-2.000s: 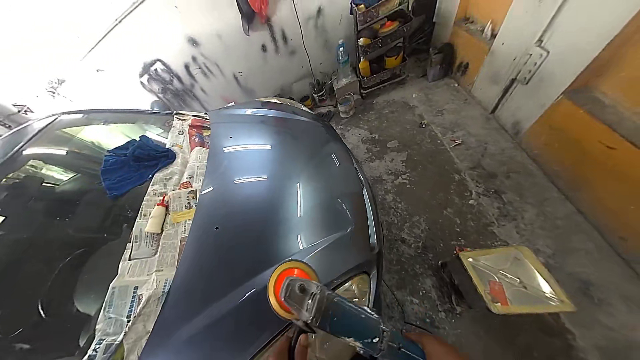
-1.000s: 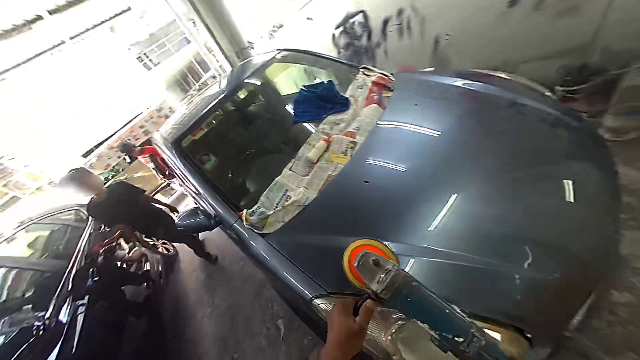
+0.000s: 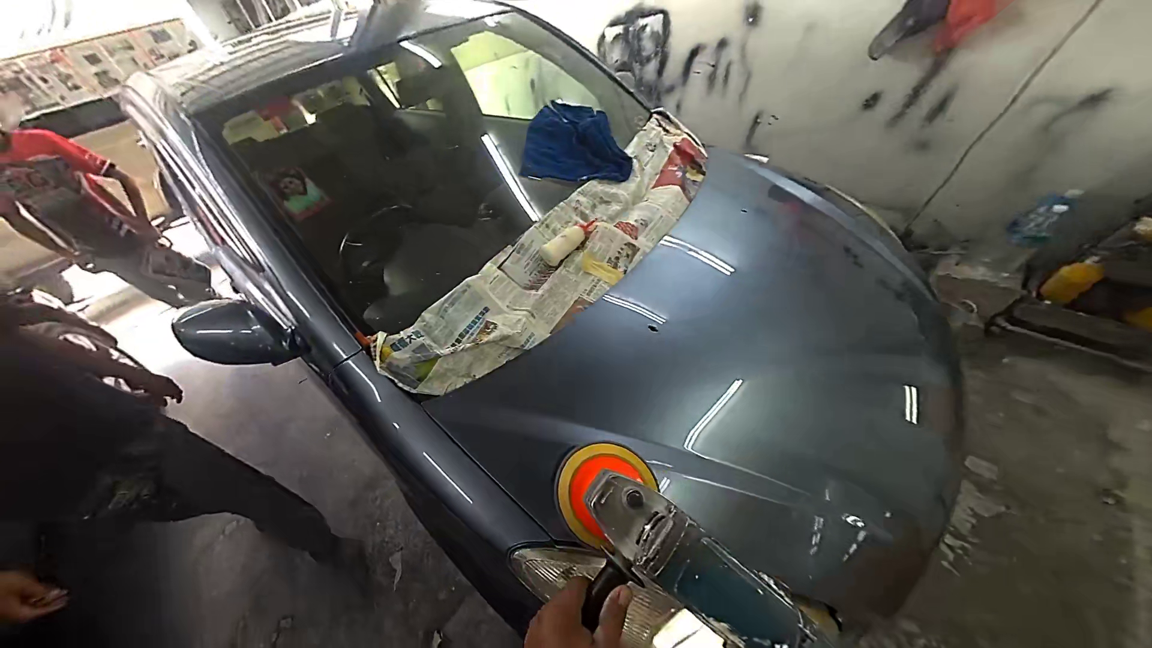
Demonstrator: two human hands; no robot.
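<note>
My left hand (image 3: 580, 619) is closed around the black side handle of an electric polisher (image 3: 711, 567), at the bottom of the view. The polisher has a metal head, a teal body and an orange backing plate with a yellow rim. Its round pad rests on the dark grey-blue car hood (image 3: 810, 315), just above the headlight (image 3: 558, 571). My right hand is out of view, as is the rear end of the tool. Newspaper (image 3: 486, 315) covers the hood's edge by the windshield, with a small cream bottle (image 3: 562, 245) on it and a blue cloth (image 3: 576, 144) beside it.
The side mirror (image 3: 236, 331) sticks out at the left. A person in dark clothes (image 3: 90, 432) stands close by on the left, with a person in a red shirt (image 3: 54, 180) farther back. A marked wall (image 3: 810, 81) and a rack (image 3: 1080, 324) lie beyond the hood.
The view has swung left and then partly back. My left hand stays on the handle. Part of my right hand showed at the tool's rear two seconds ago; it is out of view now.
</note>
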